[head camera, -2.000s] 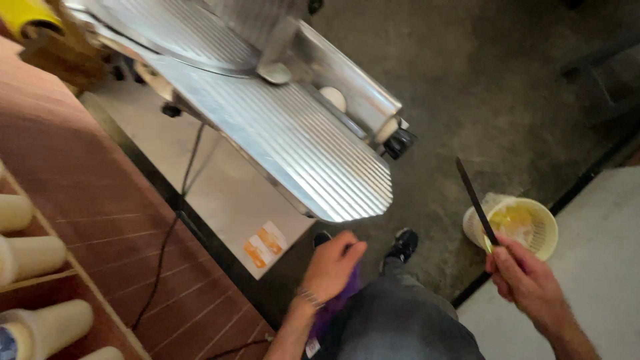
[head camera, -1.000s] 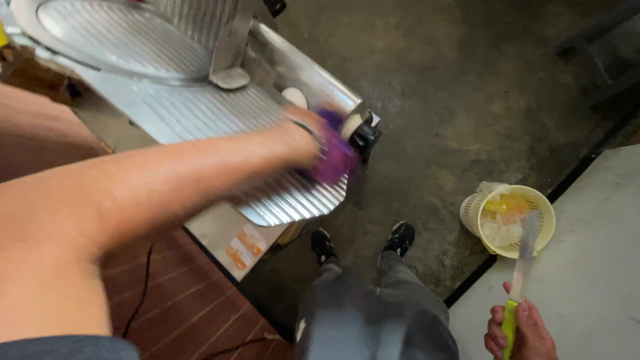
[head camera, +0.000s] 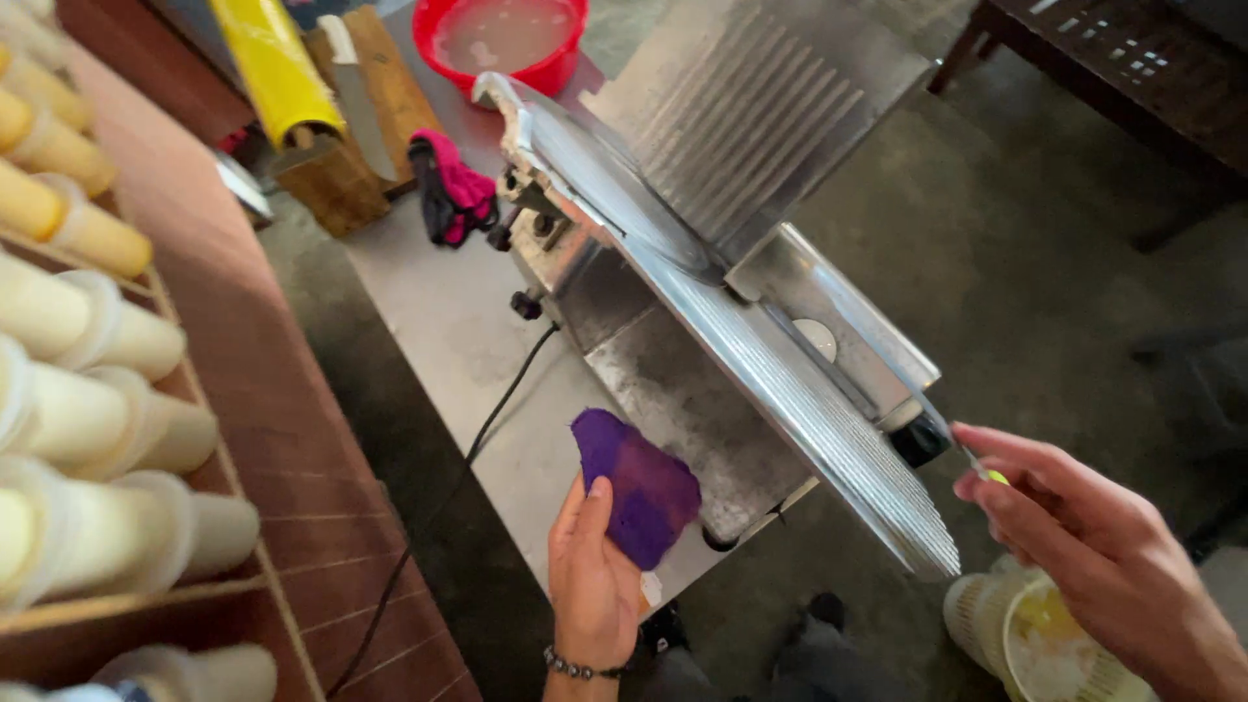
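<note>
A purple cloth (head camera: 639, 487) is in my left hand (head camera: 592, 556), thumb over its edge, beside the metal base of a slicing machine (head camera: 673, 390). My right hand (head camera: 1072, 536) grips a knife by its yellow-green handle (head camera: 996, 477). The knife's blade (head camera: 902, 375) points up and left, over the black knob (head camera: 919, 441) at the end of the slicer's carriage. The ribbed metal plate (head camera: 829, 429) of the slicer slants between my hands. The round blade (head camera: 624, 185) shows at its upper part.
Pale filled plastic cups (head camera: 97, 409) stand in rows at left. A red basin (head camera: 502, 73) of cloudy liquid, a white-handled knife (head camera: 359, 97) on a wooden block and pink-and-black gloves (head camera: 450, 190) are behind. A power cord (head camera: 507, 400) crosses the tabletop. A plastic basket (head camera: 1009, 634) is low right.
My left hand, with the purple cloth, has moved from the carriage knob to beside the slicer's base. My right hand has brought the knife from over the basket to the carriage. The view has shifted.
</note>
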